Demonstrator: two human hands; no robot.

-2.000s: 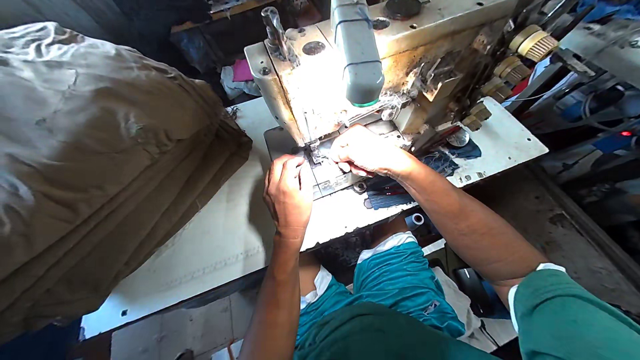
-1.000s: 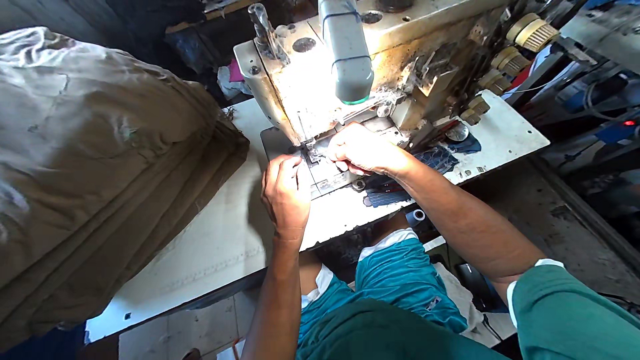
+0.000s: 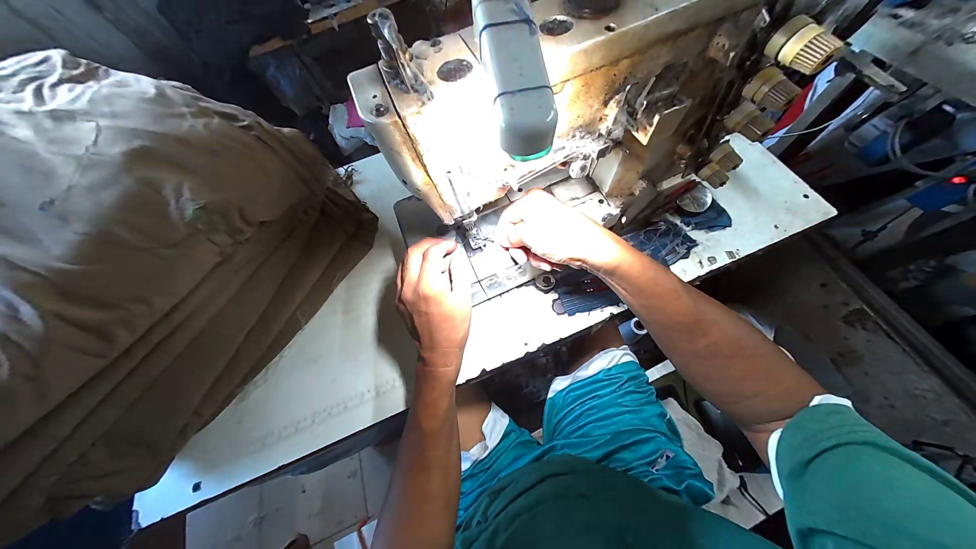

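An industrial sewing machine (image 3: 427, 137) stands on a white table (image 3: 335, 343), its needle area lit by a lamp (image 3: 522, 99). My left hand (image 3: 436, 293) is just left of the presser foot (image 3: 474, 235), fingers bent and bunched close to it. On the right side of the foot, my right hand (image 3: 545, 232) has its thumb and fingertips pinched together. Whether a thread or another small thing is between the fingers of either hand cannot be made out. The metal bed plate (image 3: 496, 278) shows between the hands.
A tall stack of brown cloth pieces (image 3: 175, 252) covers the table's left side. Dark blue fabric scraps (image 3: 663, 242) and a small round metal item (image 3: 695, 199) lie to the right. Cream tension knobs (image 3: 804, 44) jut from the machine's right side. A thread spool (image 3: 632, 329) sits below the table edge.
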